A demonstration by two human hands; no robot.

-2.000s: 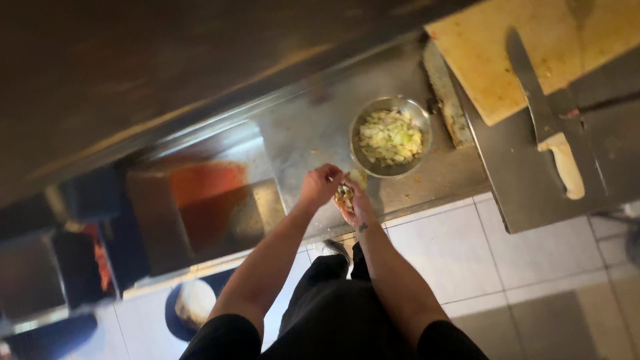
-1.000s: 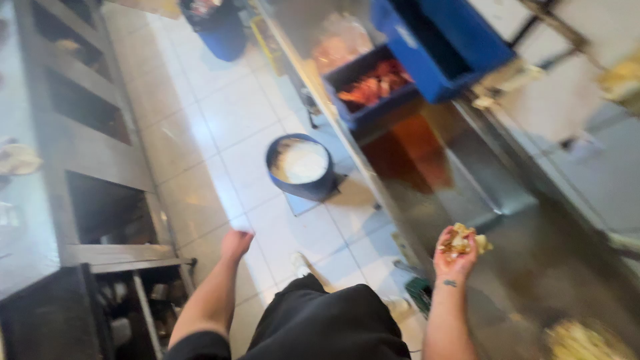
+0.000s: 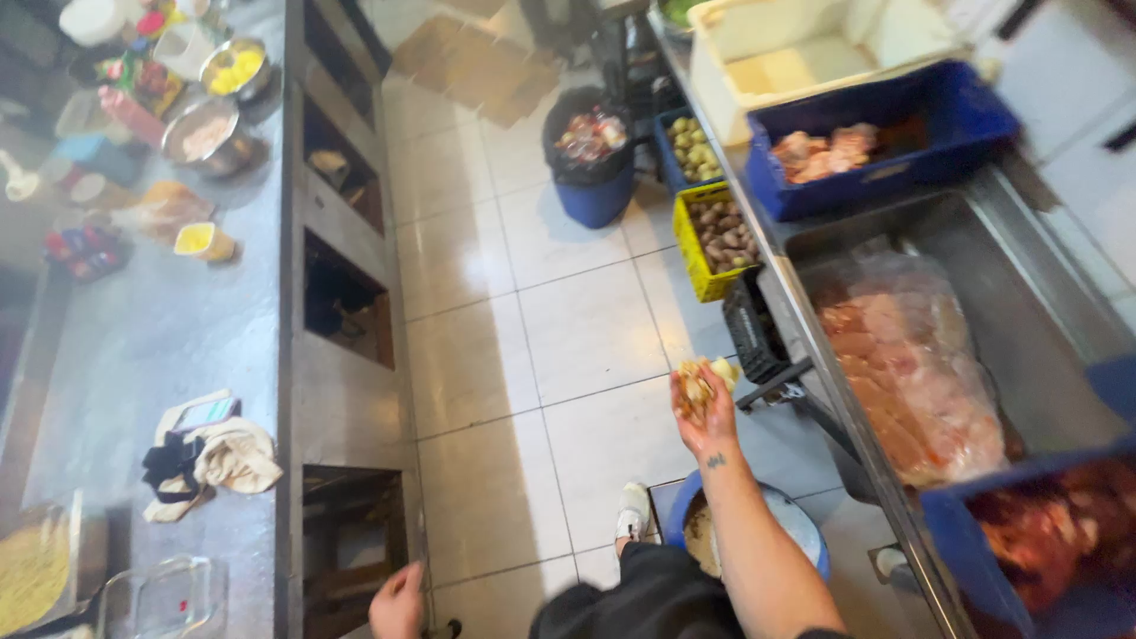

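Note:
My right hand [image 3: 706, 417] is cupped, palm up, around a pile of food scraps [image 3: 697, 386] with pale and brownish pieces, at the middle right over the tiled floor. A pale chunk sticks out past its fingertips. My left hand [image 3: 397, 605] hangs low beside the left counter, fingers curled, with nothing visible in it; part of it is blurred. Ahead of both hands on the floor stands a blue bin [image 3: 593, 191] with a black liner, holding mixed waste [image 3: 590, 135].
Crates of potatoes [image 3: 723, 235] and round produce [image 3: 694, 149] line the right side. A steel sink [image 3: 1021, 355] holds bagged raw meat [image 3: 905, 364]. A blue bucket [image 3: 821, 541] stands by my feet. The left counter [image 3: 222, 328] bears bowls and cloths. Cardboard [image 3: 475, 67] lies ahead.
Two seconds ago my hands were together beside a metal bowl; now they are apart, with the scraps in my right hand. The view has turned from the worktop to the aisle.

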